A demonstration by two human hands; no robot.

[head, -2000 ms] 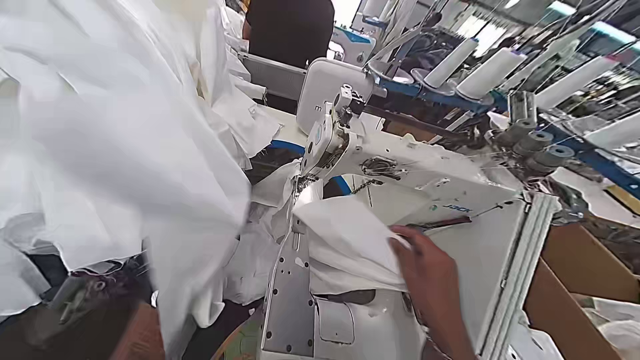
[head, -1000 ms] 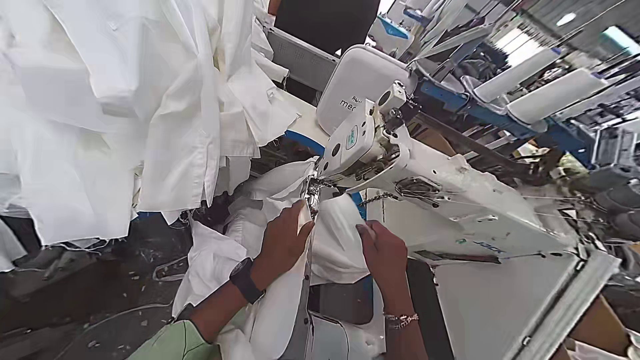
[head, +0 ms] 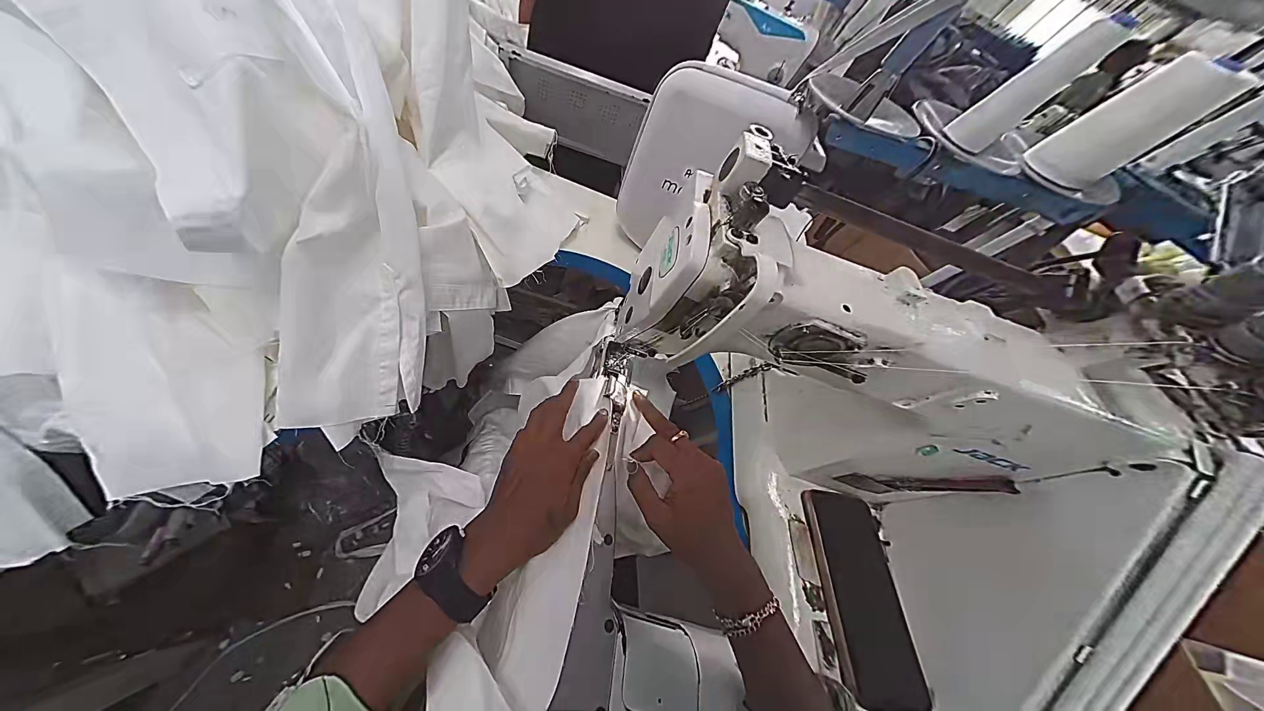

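Note:
A white Jack sewing machine (head: pixel 918 336) reaches in from the right, with its presser foot (head: pixel 616 390) down at the middle of the view. White fabric (head: pixel 553 592) lies under the foot and hangs down toward me. My left hand (head: pixel 538 474), with a dark watch at the wrist, presses on the fabric just left of the foot, fingertips close to it. My right hand (head: pixel 681 484), wearing a ring and a bracelet, has its fingers on the cloth right of the foot. Whether either hand pinches the cloth is hard to tell.
A big heap of white fabric pieces (head: pixel 326 247) hangs at the left. A dark smartphone (head: pixel 864 602) rests on the machine's right side. Large white thread cones (head: pixel 1136 118) stand on a blue rack at the upper right. A white padded case (head: pixel 711 148) is behind the machine head.
Two seconds ago only my right hand was clearly seen, holding cloth right of the needle area. Both hands now rest closer to the presser foot than one second ago. The view has shifted.

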